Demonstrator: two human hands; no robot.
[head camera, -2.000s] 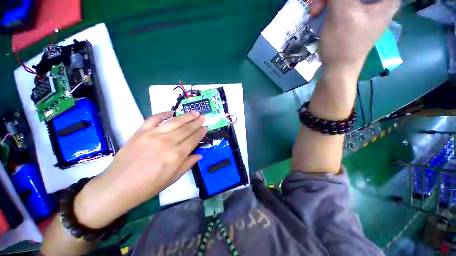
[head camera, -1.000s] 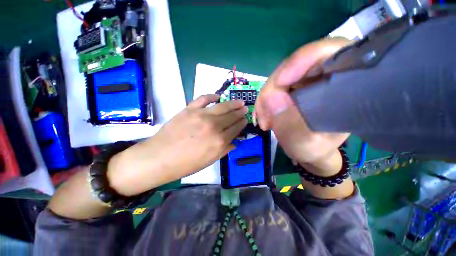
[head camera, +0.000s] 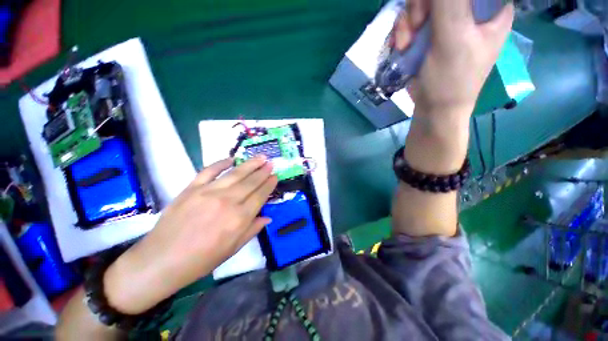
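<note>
A black housing (head camera: 323, 230) with a blue battery pack (head camera: 291, 232) lies on a white foam pad (head camera: 212, 136) in front of me. A green circuit board (head camera: 291, 148) with a digit display (head camera: 264, 150) covers its upper half, and thin red wires stick out at the top. My left hand (head camera: 207, 212) rests flat with its fingertips on the board, beside the display's lower edge. My right hand (head camera: 453, 56) grips a grey electric screwdriver (head camera: 408, 61). Its tip is at the light grey screw feeder (head camera: 365, 86); screws are too small to see.
Another open unit (head camera: 103, 180) lies on a white pad at the left. More units stand at the far left edge, partly cut off. A red foam pad (head camera: 33, 43) is at the top left. Dark cables (head camera: 494, 130) hang near the feeder. A wire rack with blue items is at the far right.
My right hand and the screwdriver have moved from over the board up and right to the screw feeder. My left hand stays on the board. The camera view has shifted.
</note>
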